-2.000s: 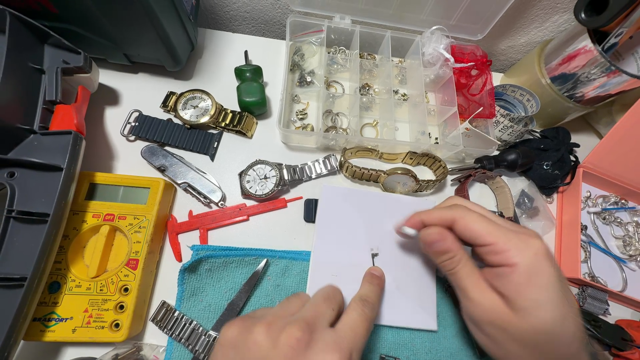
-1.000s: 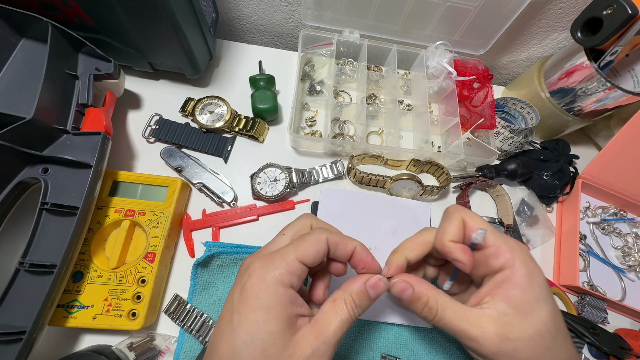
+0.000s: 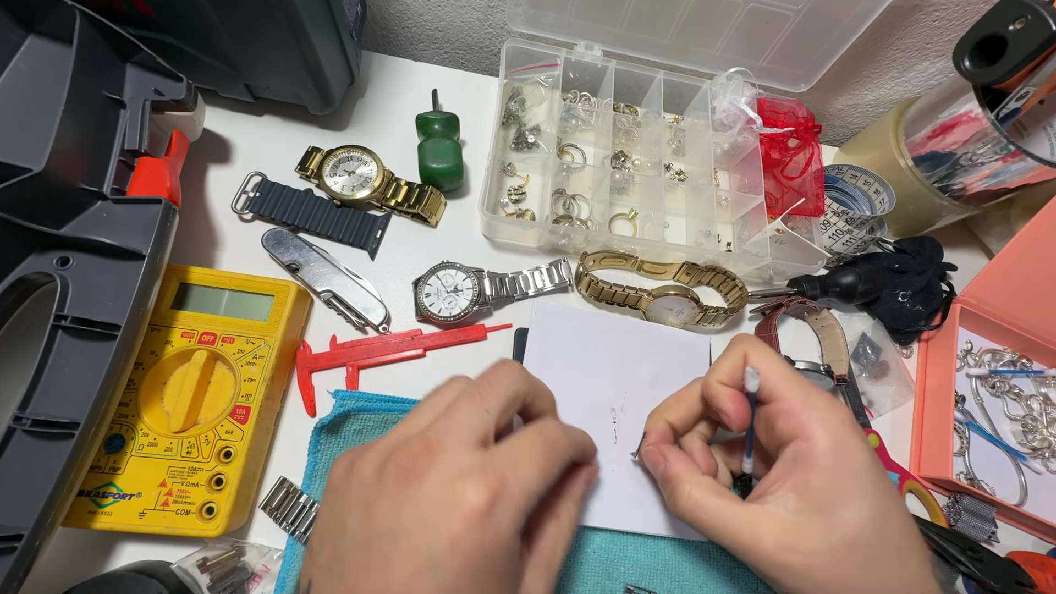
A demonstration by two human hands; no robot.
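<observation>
A white paper pad (image 3: 617, 355) lies on a turquoise cloth (image 3: 635, 561), with small dark specks (image 3: 615, 422) near its middle. My left hand (image 3: 462, 478) is over the pad's left edge, fingers curled; whether anything is between the fingertips is hidden. My right hand (image 3: 767, 470) is over the pad's right side. It holds a blue-stemmed cotton swab (image 3: 751, 421) upright between its fingers, and a tiny dark piece (image 3: 634, 454) shows at its thumb and index tips. A metal watch band (image 3: 289, 507) lies at the cloth's left edge.
A yellow multimeter (image 3: 188, 396), a red caliper (image 3: 396, 348) and a folding pocketknife (image 3: 326, 279) lie left. Behind are a silver watch (image 3: 450, 291), a gold watch (image 3: 672, 307) and a clear compartment box (image 3: 536, 239) of jewelry. A coral box (image 3: 936, 412) of chains stands right, near scissors (image 3: 895, 470).
My hands, fingertips together one second ago, have moved apart, uncovering the pad's middle. Two seconds ago my left index finger was touching the pad beside a small dark piece.
</observation>
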